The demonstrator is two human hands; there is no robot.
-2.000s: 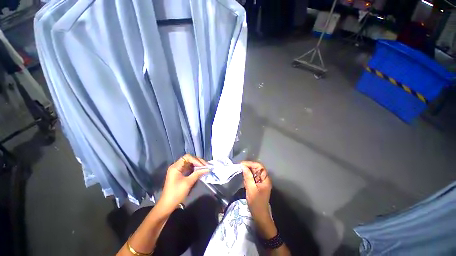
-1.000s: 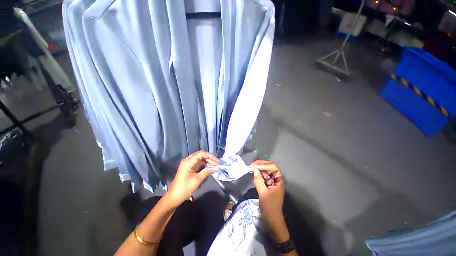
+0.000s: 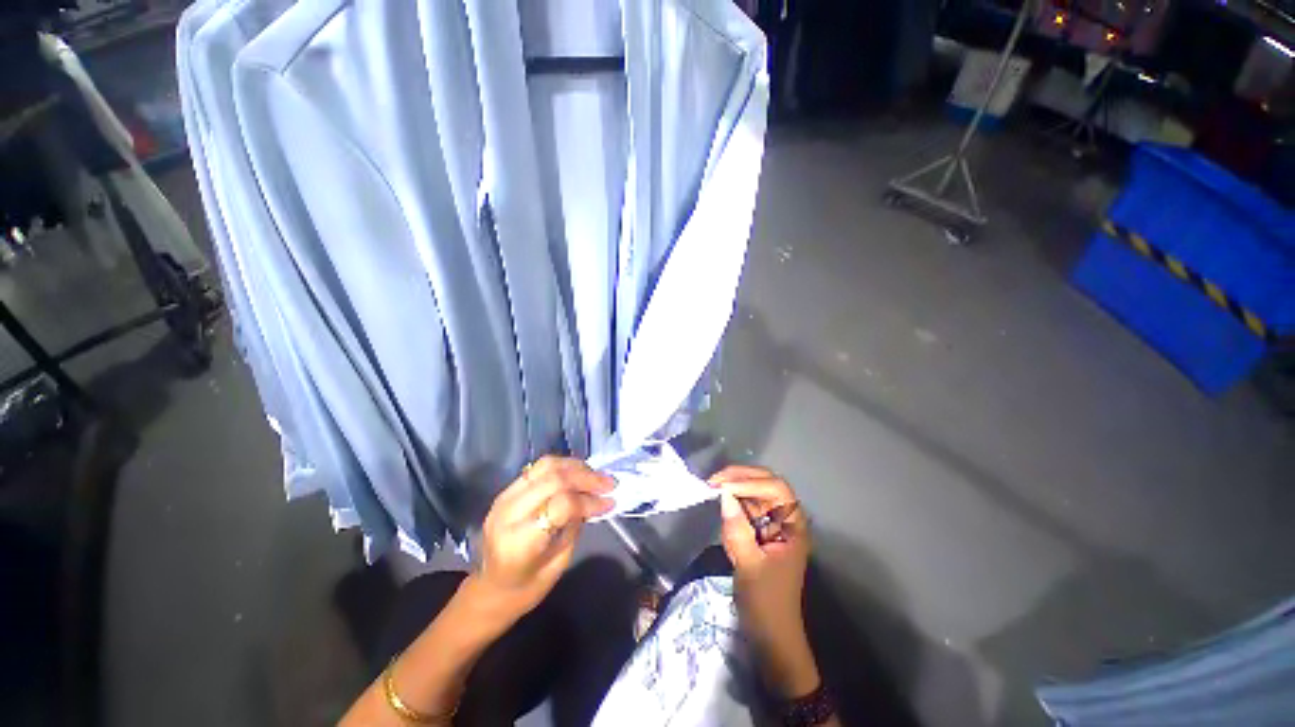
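Note:
Several light blue jackets [image 3: 334, 213] hang in front of me, the nearest with its front open. Its sleeve [image 3: 699, 291] on the right side is pulled down towards my lap and glares white. My left hand [image 3: 540, 528] grips the left side of the cuff [image 3: 656, 480] between thumb and fingers. My right hand [image 3: 767, 526] pinches the cuff's right side, so the cuff is stretched open between my hands. A small dark thing shows among my right fingers; I cannot tell what it is.
A white patterned cloth [image 3: 682, 660] lies on my lap. A blue bin [image 3: 1186, 270] with a black-yellow stripe and a wheeled stand [image 3: 940, 196] are at the upper right. More blue cloth [image 3: 1193, 679] is at the lower right. A dark rack with wheels [image 3: 178, 305] is at the left.
Over the last second my left fingers have closed further over the cuff's left side, and the cuff looks flatter and more stretched. My right hand keeps its pinch.

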